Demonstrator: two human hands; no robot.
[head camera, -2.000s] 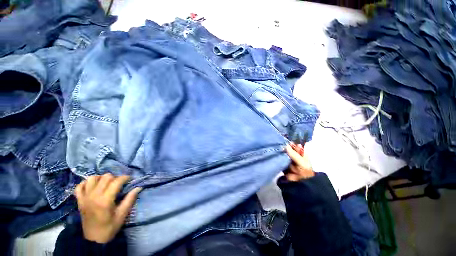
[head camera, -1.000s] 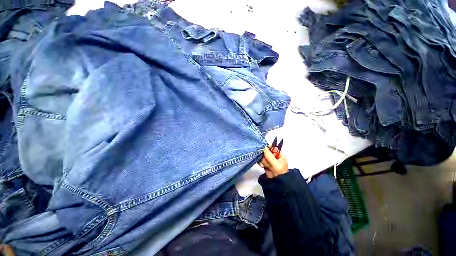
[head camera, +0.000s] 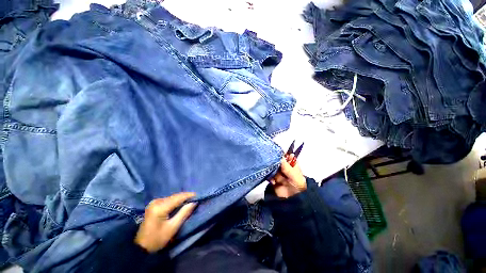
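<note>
A faded blue denim garment (head camera: 176, 117) is spread in front of me, over the table and my lap. My right hand (head camera: 288, 178) pinches its right corner and also holds red-handled thread snips (head camera: 292, 155), whose dark blades point up, apart. My left hand (head camera: 165, 221) is at the seam near the lower edge, thumb and fingers around a fold of the denim; the fingertips are partly hidden by the fold.
A tall stack of dark denim garments (head camera: 394, 69) stands at the right, with white tie strips (head camera: 349, 101) beside it on the white table (head camera: 314, 136). More denim lies at the left and behind. A green crate (head camera: 367, 200) is below the table's right edge.
My left hand has come from the lower left edge of the picture to the seam near the middle. My right hand still holds the corner and snips. The view has shifted slightly right.
</note>
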